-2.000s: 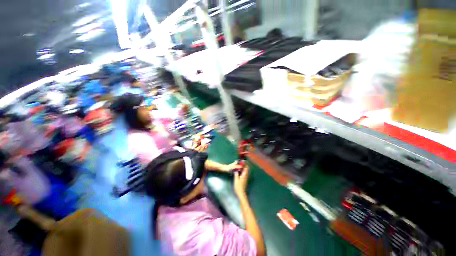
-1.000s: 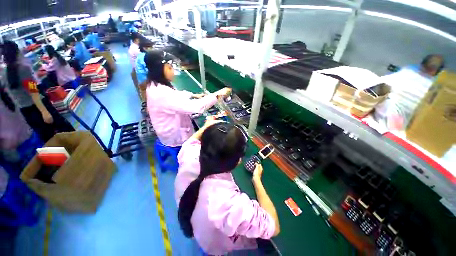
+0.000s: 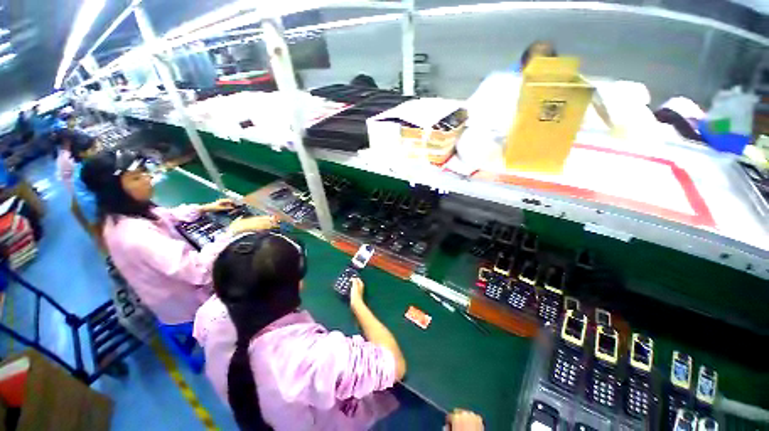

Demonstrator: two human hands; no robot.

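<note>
A hand, apparently my left hand (image 3: pixel 464 420), shows small at the bottom edge by the bench's front edge. Its fingers look curled and most of it is cut off, so I cannot tell whether it holds anything. My right hand is not in view. A clear blister tray (image 3: pixel 529 370) lies at the lower right with rows of opened keypad phones, such as a gold-framed phone (image 3: pixel 604 362). Several opened phones (image 3: pixel 520 290) stand grouped behind it. A red-orange card (image 3: pixel 417 317) lies flat on the green bench, left of the tray.
A person in pink (image 3: pixel 295 362) sits at left, holding an opened phone (image 3: pixel 354 268). Another person in pink (image 3: pixel 152 244) works beyond. A white shelf (image 3: pixel 590 227) crosses above the bench, bearing a yellow-brown box (image 3: pixel 548 118). Thin dark sticks (image 3: pixel 455 310) lie behind the card.
The view has swung right and steadied. More of the near tray and its phones now shows, and a hand has appeared at the bottom edge. The neighbour still holds an opened phone.
</note>
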